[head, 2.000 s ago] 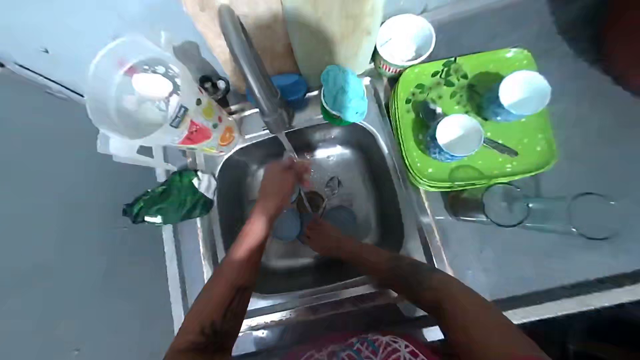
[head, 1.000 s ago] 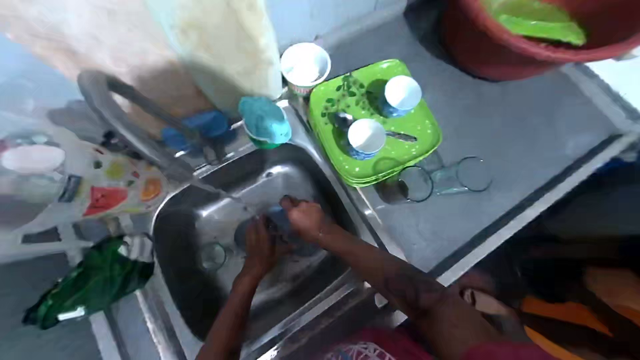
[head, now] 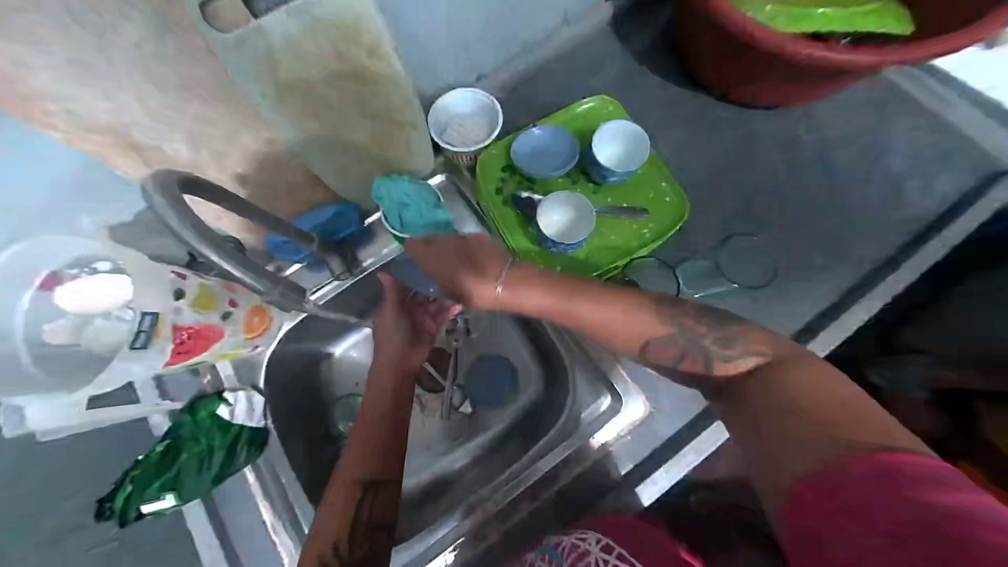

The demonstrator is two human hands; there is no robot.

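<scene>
Above the far part of the steel sink [head: 480, 465], my left hand [head: 405, 323] and my right hand [head: 457, 268] meet around a blue dish [head: 411, 276], partly hidden by my fingers. My right hand is blurred and touches or nearly touches the teal cloth [head: 413, 206] on a small tub. A thin stream runs from the curved faucet [head: 228, 228] beside my left hand. In the basin lie a round blue dish [head: 491, 381], several spoons [head: 450, 386] and a clear glass [head: 347, 411]. Stacked green plates [head: 583, 244] hold a shallow blue bowl [head: 544, 151], two cups [head: 565, 217] and a spoon [head: 622, 212].
Two clear glasses [head: 744, 260] lie right of the plates. A red tub [head: 756, 71] with green dishware stands at the back right. Cutting boards [head: 339, 87] lean behind the faucet. A plastic pitcher [head: 63, 315] and a green packet [head: 189, 457] are left of the sink.
A shallow blue bowl now sits on the green plates beside the cups. My hands have moved from within the basin to its far edge by the teal cloth.
</scene>
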